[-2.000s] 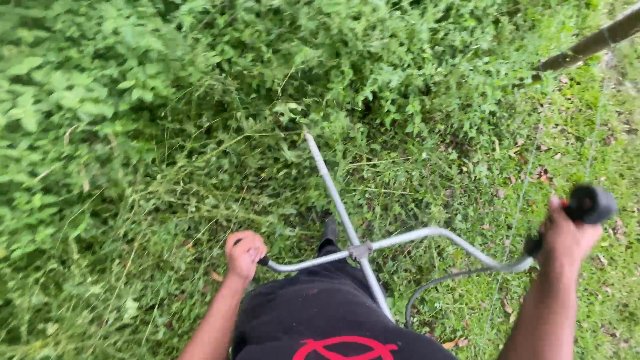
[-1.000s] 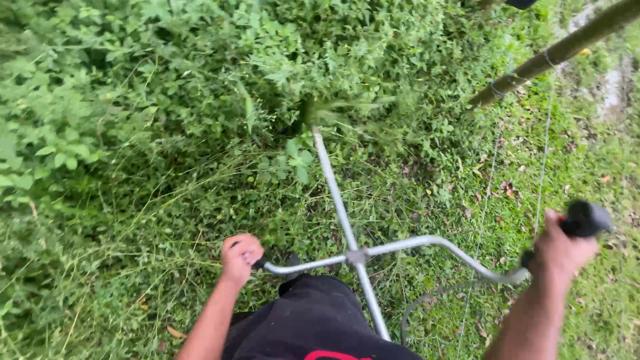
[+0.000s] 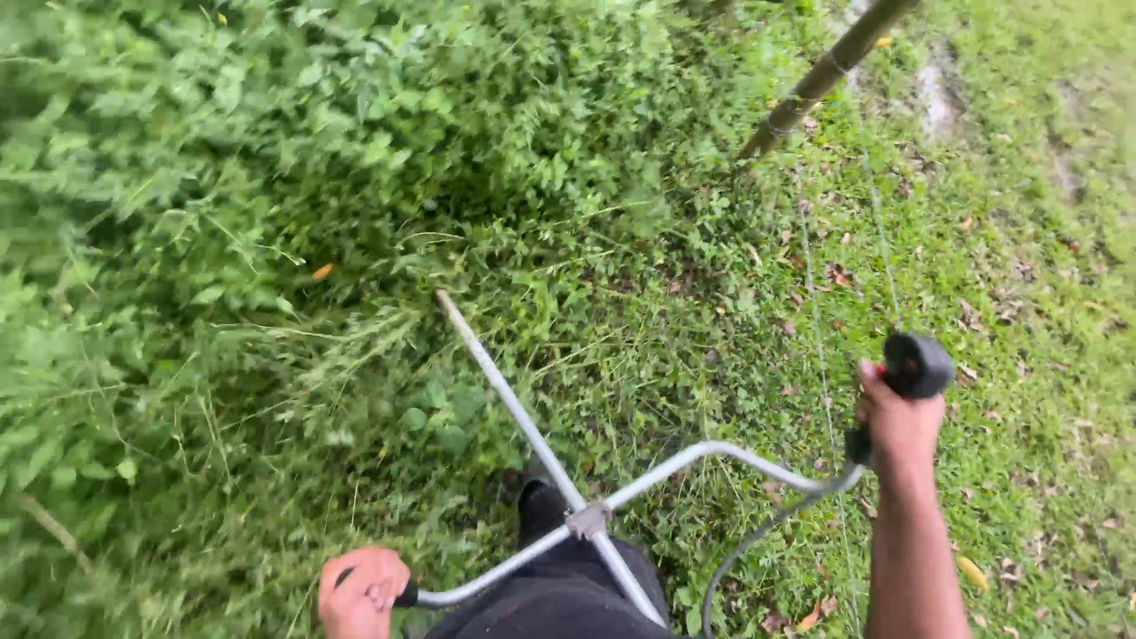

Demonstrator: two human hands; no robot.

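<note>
My left hand (image 3: 362, 587) is closed round the black grip at the left end of a brush cutter's metal handlebar (image 3: 710, 451). My right hand (image 3: 903, 428) holds the right grip, which carries a black throttle housing (image 3: 919, 365) with a bit of red beside my thumb. A clamp (image 3: 589, 520) joins the handlebar to the straight metal shaft (image 3: 510, 399). The shaft runs forward and left into the weeds, which hide its lower end and the cutting head. A dark cable (image 3: 741, 548) curves down from the right grip.
Dense green weeds (image 3: 293, 160) cover the left and middle. A wooden post (image 3: 821, 82) wrapped with wire stands at the upper right. Thin fence wires (image 3: 821, 355) run down from near it, beside short grass (image 3: 1047, 302) with fallen leaves. One dark shoe (image 3: 540, 497) shows by the shaft.
The shaft's far end has swung to the left, and the handlebar has tilted, its left end lower. Both hands remain on the grips. The post now shows farther into the view than two seconds ago.
</note>
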